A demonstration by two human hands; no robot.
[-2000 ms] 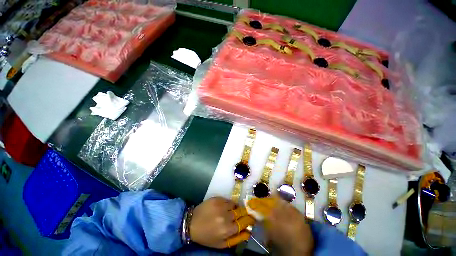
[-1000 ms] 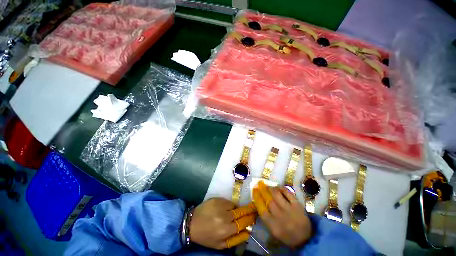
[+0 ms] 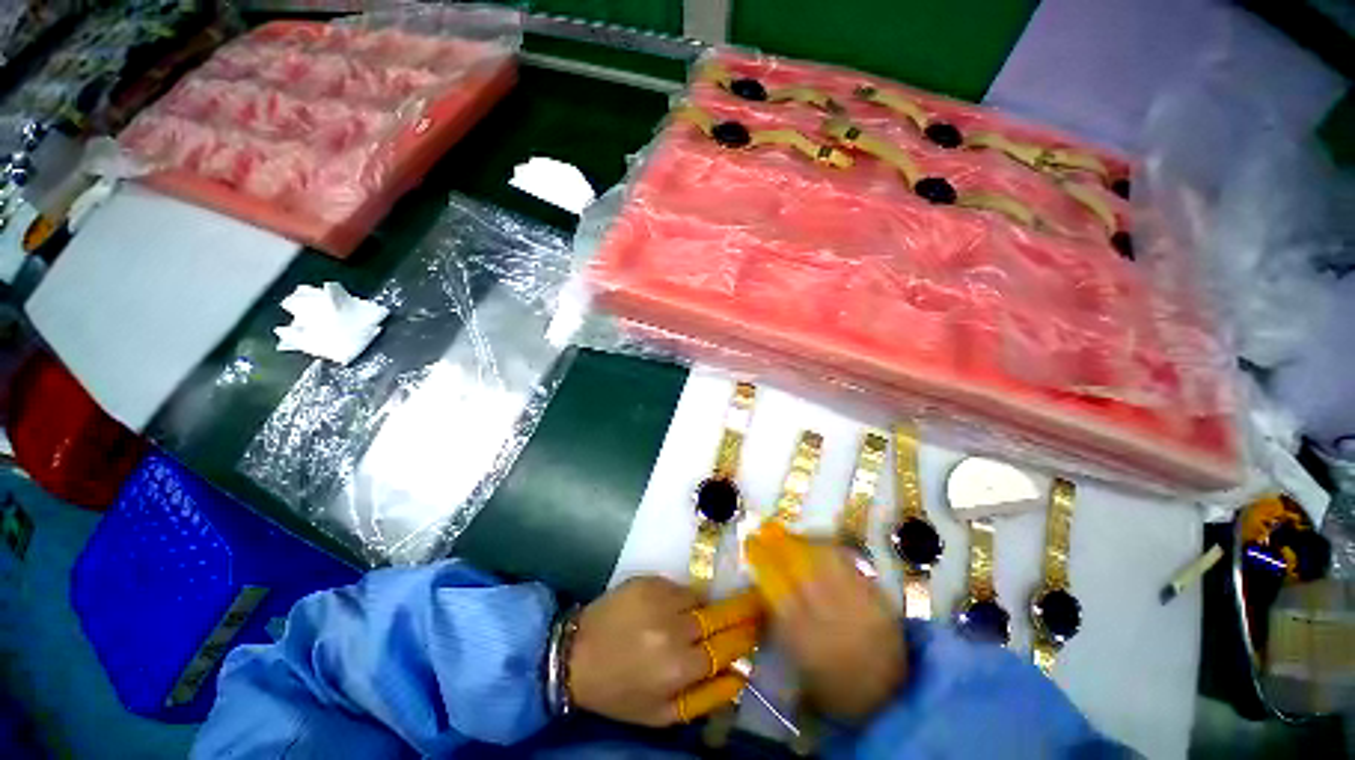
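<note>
Gold wristwatches with round dark faces lie in a row on a white mat (image 3: pixel 672 472). The leftmost wristwatch (image 3: pixel 718 500) is uncovered. My right hand (image 3: pixel 840 631), slightly blurred, presses orange-capped fingertips over the second watch (image 3: pixel 800 472), hiding its face. A bit of white wiping cloth (image 3: pixel 751 526) shows at those fingertips. My left hand (image 3: pixel 654 653) is curled beside it, touching my right fingers, with orange cots on several fingers. A thin pale tool (image 3: pixel 773 704) shows below its fingertips; what the left fingers grip is hidden.
A film-covered pink tray (image 3: pixel 907 282) holds watches at its back. Another pink tray (image 3: pixel 320 126) stands back left. Clear film (image 3: pixel 431 386), crumpled cloth (image 3: pixel 330 321) and a blue bin (image 3: pixel 186 579) are left. A white half-disc (image 3: pixel 991 486), small stick (image 3: pixel 1192 573) and dish (image 3: pixel 1245 631) are right.
My right hand first moved up over the second watch, covering its face. Since then its fingers have shifted slightly and the cloth shows less. My left hand has barely moved.
</note>
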